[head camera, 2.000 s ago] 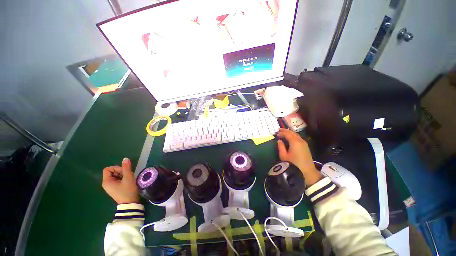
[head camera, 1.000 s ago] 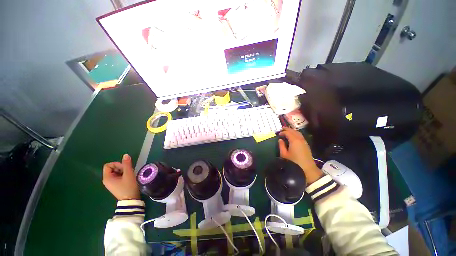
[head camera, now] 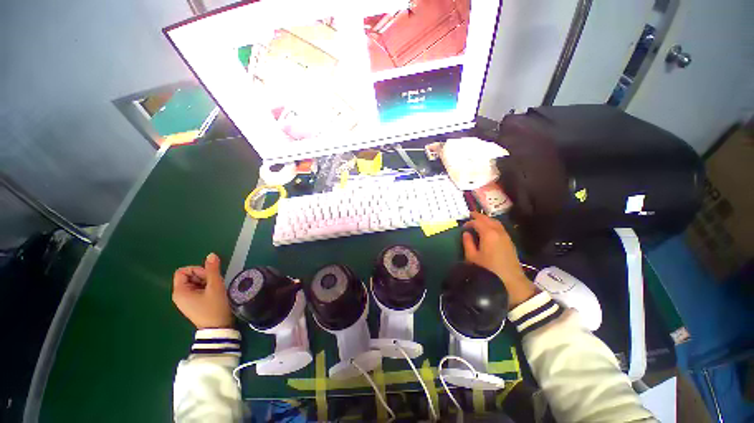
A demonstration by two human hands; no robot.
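Note:
Several white security cameras with black round fronts stand in a row near the bench edge. The leftmost camera (head camera: 263,299), the second (head camera: 335,299) and the third (head camera: 398,281) show grey lens rings, unlit. The rightmost camera (head camera: 474,304) has its black dome turned so that no lens ring shows. My left hand (head camera: 202,293) is beside the leftmost camera, fingers curled, with nothing seen in it. My right hand (head camera: 493,254) rests behind and right of the rightmost camera, at the keyboard's (head camera: 372,208) right end, holding nothing that I can see. The monitor (head camera: 331,74) shows tiled panes, one teal.
A yellow tape roll (head camera: 265,201) and a white tape roll (head camera: 278,173) lie left of the keyboard. A pale bundle (head camera: 471,162) and a large black case (head camera: 608,169) stand at right. The white mouse (head camera: 570,297) lies beside my right wrist. White cables run to the bench edge.
The purple-pink glow of the lens rings has gone out. The monitor's washed-out panes now show reddish and coloured pictures. The rightmost camera's lens face has turned out of view. My hands have hardly moved.

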